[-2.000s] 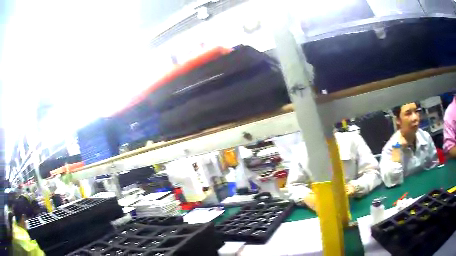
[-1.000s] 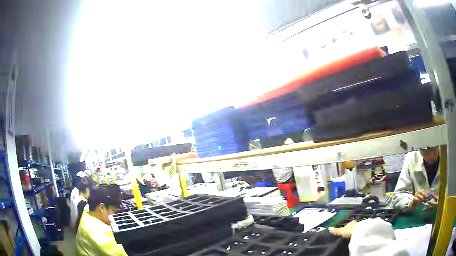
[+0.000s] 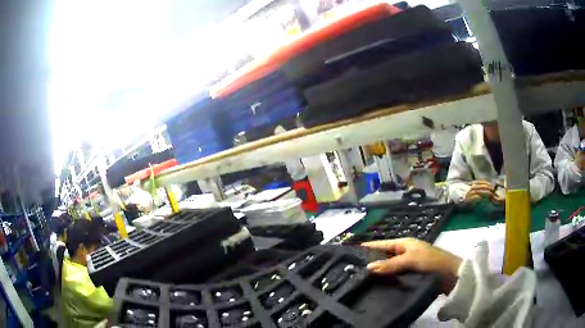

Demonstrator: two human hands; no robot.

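Observation:
A black compartment tray [image 3: 250, 296] lies across the bottom of the view, tilted, with shiny round dark components in its square pockets. My right hand [image 3: 414, 259] holds its right end, thumb and fingers on the rim, a white sleeve behind it. My left hand is not clearly seen; a tiny pale patch at the tray's lower left corner may be its fingertips. Stacked black trays [image 3: 170, 246] stand just behind the held tray, on the left.
Another filled black tray [image 3: 410, 221] lies on the green bench [image 3: 467, 219]. A white-yellow post [image 3: 516, 221] stands at right, near a small clear bottle [image 3: 551, 227]. A loaded shelf [image 3: 288, 144] crosses above. People in white sit opposite; a person in yellow is at left.
The view swung left, then partly back right. My right hand came into view and now holds the tray's right end; the tray is raised nearer and shows larger.

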